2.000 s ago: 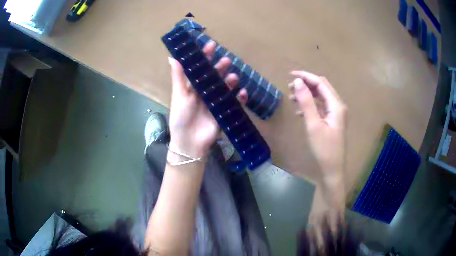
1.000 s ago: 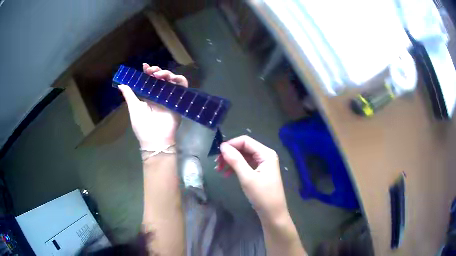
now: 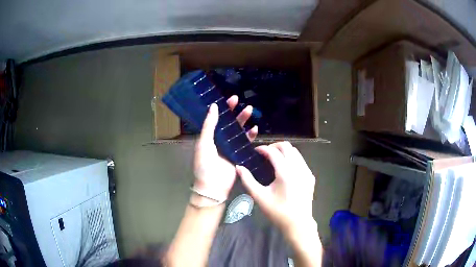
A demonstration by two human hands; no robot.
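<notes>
A strip stack (image 3: 232, 133) of dark blue solar cell strips with silver cross lines is held slantwise over the floor. Its upper left end is fanned out. My left hand (image 3: 216, 151) grips it from below around the middle, thumb on top. My right hand (image 3: 284, 177) holds its lower right end between thumb and fingers. Behind it, an open brown cardboard carton (image 3: 167, 122) stands on the floor with many dark blue pieces inside. No broken chip can be made out in my right hand.
A grey cabinet (image 3: 78, 208) stands at the lower left. At the right are a brown box (image 3: 383, 88) with white papers, a shelf with a pile of white sheets (image 3: 451, 219), and a blue object (image 3: 355, 234) low down. A shoe (image 3: 239, 208) shows below my hands.
The view has turned from the table to the floor carton. The dark triangular piece my right hand held is no longer seen. That hand has moved onto the strip stack, which is now fanned.
</notes>
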